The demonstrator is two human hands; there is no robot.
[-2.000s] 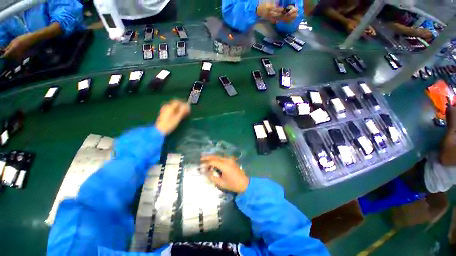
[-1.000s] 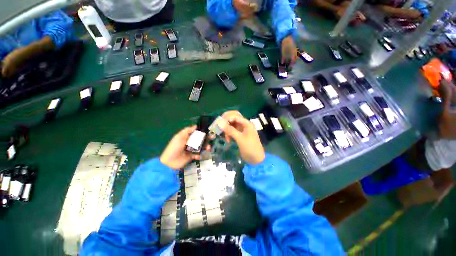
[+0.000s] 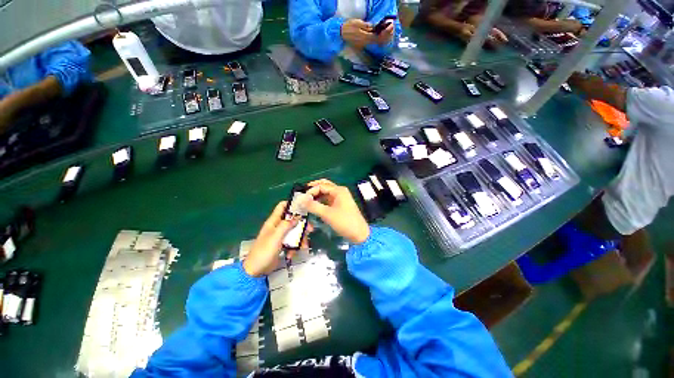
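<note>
A black mobile phone [image 3: 295, 232] with a white rectangle on its lower part is in my left hand [image 3: 267, 240], held above the bench in front of me. My right hand [image 3: 336, 209] has its fingertips on the phone's upper part, at a small pale piece [image 3: 298, 204]; whether it is stuck down or still pinched is hard to tell. A shiny label sheet [image 3: 299, 303] lies below my hands. A thick fanned stack of label sheets [image 3: 126, 299] lies to its left.
A clear blister tray [image 3: 462, 240] with phones is at right, three phones [image 3: 380, 195] beside it. Phones with white labels [image 3: 168, 144] and keypad-up phones [image 3: 287, 145] lie ahead. More phones [image 3: 21, 295] cluster at far left. A white device [image 3: 136, 63] and people are across the bench.
The pale piece in my right fingers has moved from beside the phone onto its upper part. The person opposite has drawn a hand back and holds a phone with both hands.
</note>
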